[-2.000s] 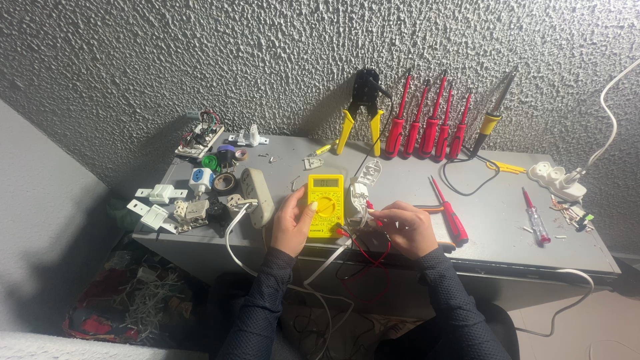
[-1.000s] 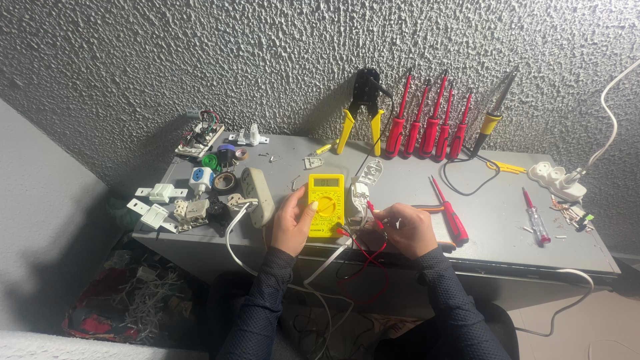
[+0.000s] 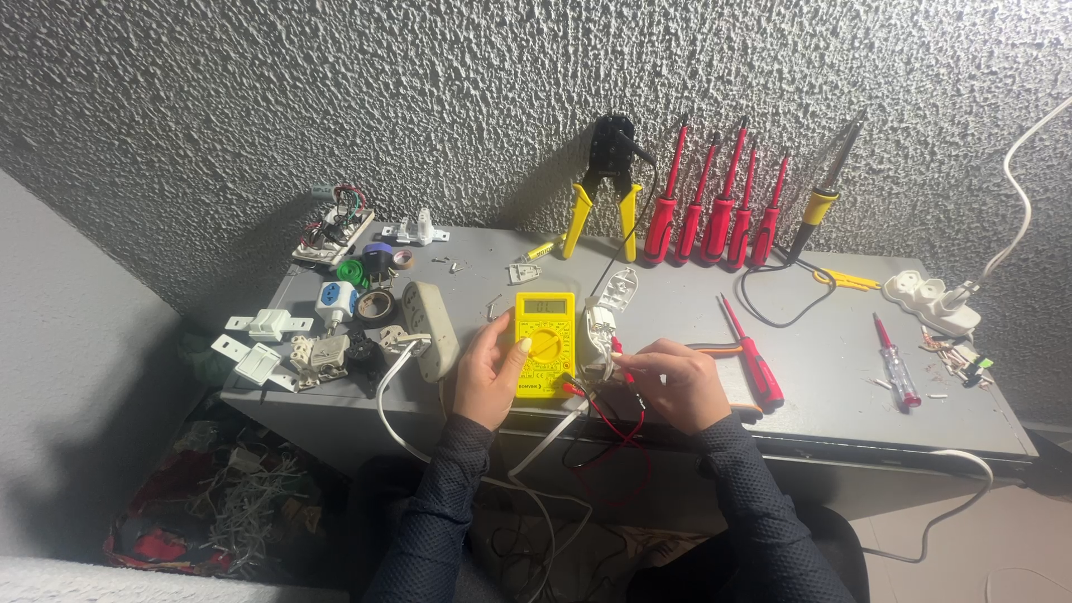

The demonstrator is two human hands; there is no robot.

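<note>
My left hand (image 3: 490, 370) grips a yellow digital multimeter (image 3: 545, 368) upright on the desk's front edge, thumb beside its dial. Close to its right stands an opened white plug or switch housing (image 3: 600, 328) with its inner parts exposed; a loose white cover half (image 3: 618, 290) lies just behind it. My right hand (image 3: 680, 381) pinches a red test probe (image 3: 618, 345) against the right side of the housing; whether its tip touches metal is hidden. Red and black test leads (image 3: 624, 437) hang in loops below. A white cable (image 3: 544, 444) runs down from the housing.
Crimping pliers (image 3: 605, 180), several red screwdrivers (image 3: 718, 219) and a soldering iron (image 3: 819, 205) lean on the textured wall. A red screwdriver (image 3: 760, 373) lies right of my right hand, over orange-and-black handles. Sockets, tape rolls and a white power strip (image 3: 429, 331) crowd the left; another socket block (image 3: 930, 300) sits right.
My right hand has moved slightly with the red probe, which now points up against the housing. My left hand and the multimeter have stayed in place.
</note>
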